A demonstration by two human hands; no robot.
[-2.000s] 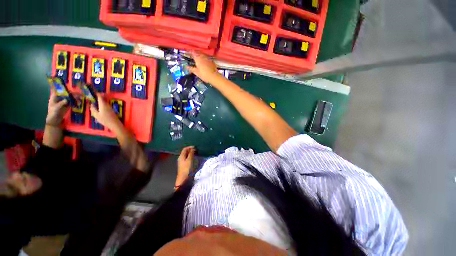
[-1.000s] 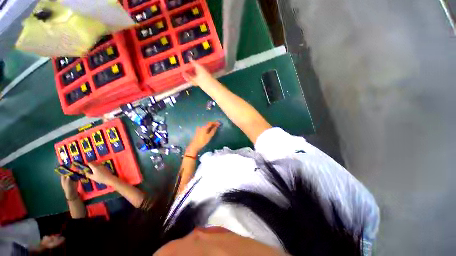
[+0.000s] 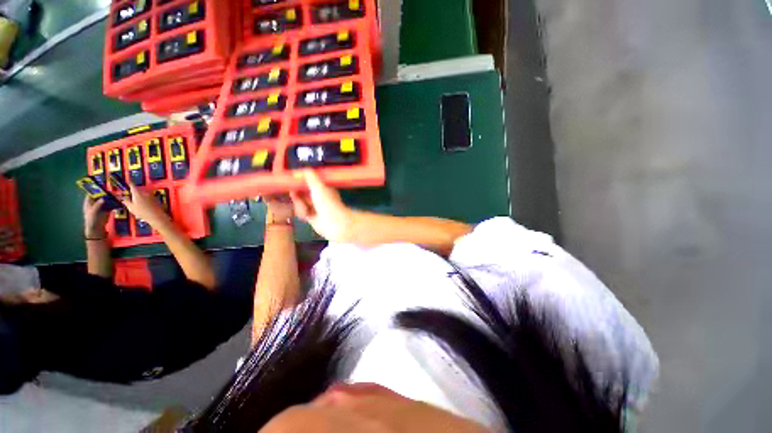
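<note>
A red phone tray (image 3: 288, 184) is off the stack, held over the bench in front of me. It holds two rows of keypad phones (image 3: 330, 121), back up, black with a yellow patch at one end. My right hand (image 3: 323, 207) grips the tray's near edge. My left hand (image 3: 279, 208) is at the same edge, further left, its fingers mostly hidden under the tray. The tray covers most of the loose battery pile; a few batteries (image 3: 241, 211) show at its near left.
Stacked red trays (image 3: 169, 74) stand at the back. A black device (image 3: 456, 121) lies on the green bench (image 3: 415, 173) at the right. At the left a person in black holds phones (image 3: 93, 188) over another red tray (image 3: 199, 221) with phones.
The tray has come off the right stack towards me. My right hand has moved nearer along with it. My left hand has moved left, from the bench to the tray's near edge.
</note>
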